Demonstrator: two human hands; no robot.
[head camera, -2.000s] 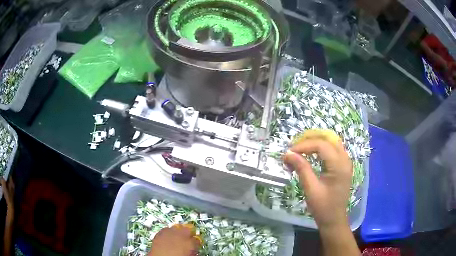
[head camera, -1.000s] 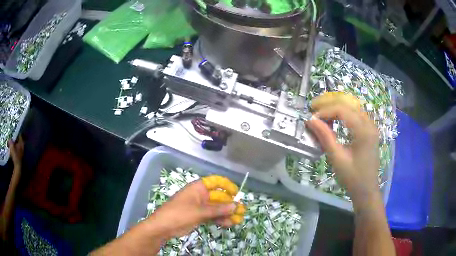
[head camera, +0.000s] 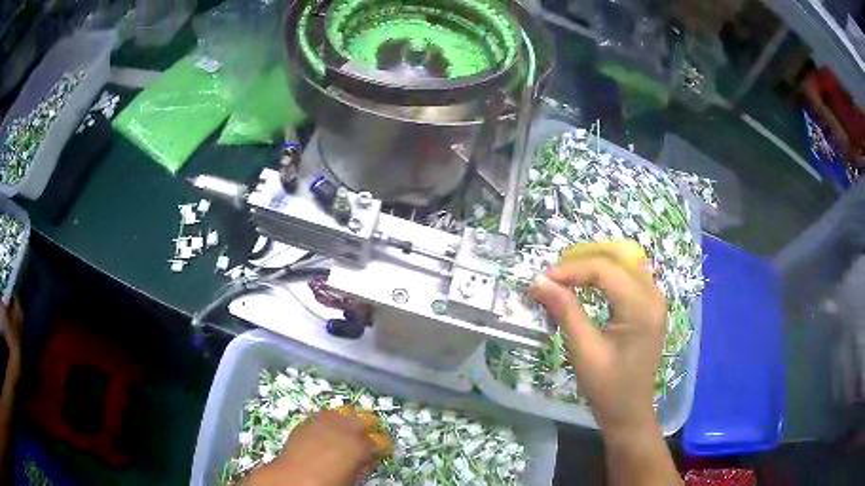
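Observation:
My right hand, with yellow finger cots, is at the outer end of the insertion head. Its thumb and forefinger are pinched together at the fixture on a small white workpiece, mostly hidden by the fingertips. My left hand, with yellow-orange finger cots, is down among the white-and-green workpieces in the front parts bin. Its fingertips are hidden, so I cannot tell whether it grips one. The right-hand parts bin lies beside and under the head, heaped with workpieces.
The steel vibratory bowl with green pieces stands behind the pneumatic cylinder. Green bags and loose white parts lie left. A blue lid is at right. Another person's hand shows at the far left edge.
My left hand was above the front bin holding a workpiece one second ago; now it is down in the bin. My right hand remains at the head. The camera view has shifted.

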